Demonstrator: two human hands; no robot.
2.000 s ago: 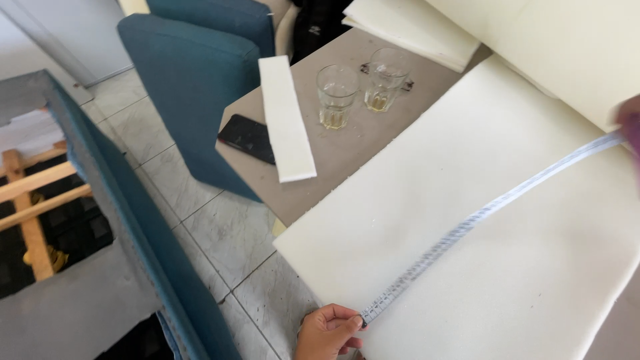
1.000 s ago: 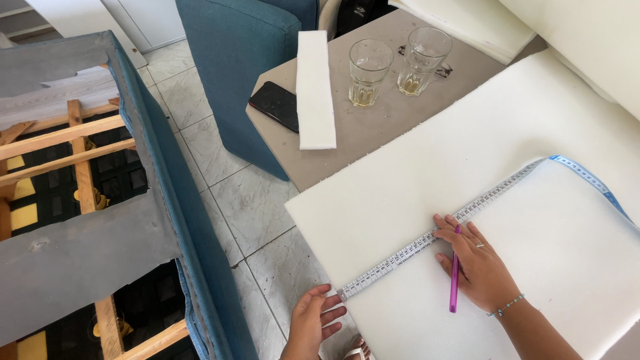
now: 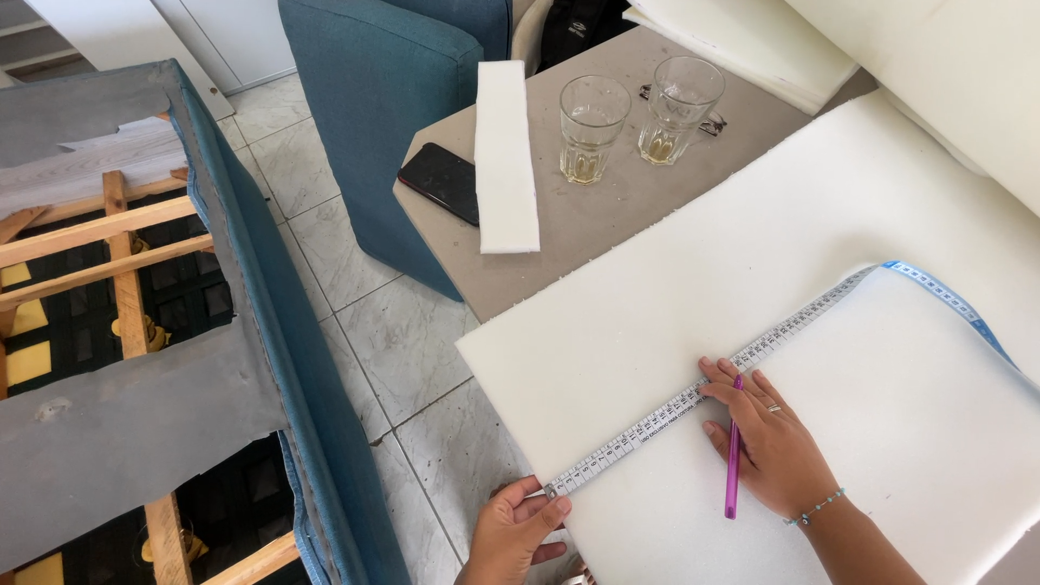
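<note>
A white foam sheet (image 3: pixel 650 341) lies across the table, with a tailor's tape measure (image 3: pixel 626 443) stretched over it. My left hand (image 3: pixel 524 520) pinches the metal-tipped end of the tape at the sheet's near left edge. Flat on the foam, my right hand (image 3: pixel 760 435) presses the tape with its fingertips and keeps a purple pen (image 3: pixel 734 455) between its fingers. Beyond that hand the tape runs on, twists to its blue side and curves toward the right edge of the view.
On the brown table (image 3: pixel 569 227) stand two glasses (image 3: pixel 593 130) (image 3: pixel 681 110), beside a foam strip (image 3: pixel 505 162) partly over a phone (image 3: pixel 443 180). Eyeglasses (image 3: pixel 712 123) lie behind one glass. Blue cushions (image 3: pixel 390 122) stand behind. An upholstered frame with wooden slats (image 3: pixel 126 276) is at left.
Two seconds ago the tape arched toward a hand at the right edge; now it lies flatter, with my right hand pressing on it. My left hand still holds its end.
</note>
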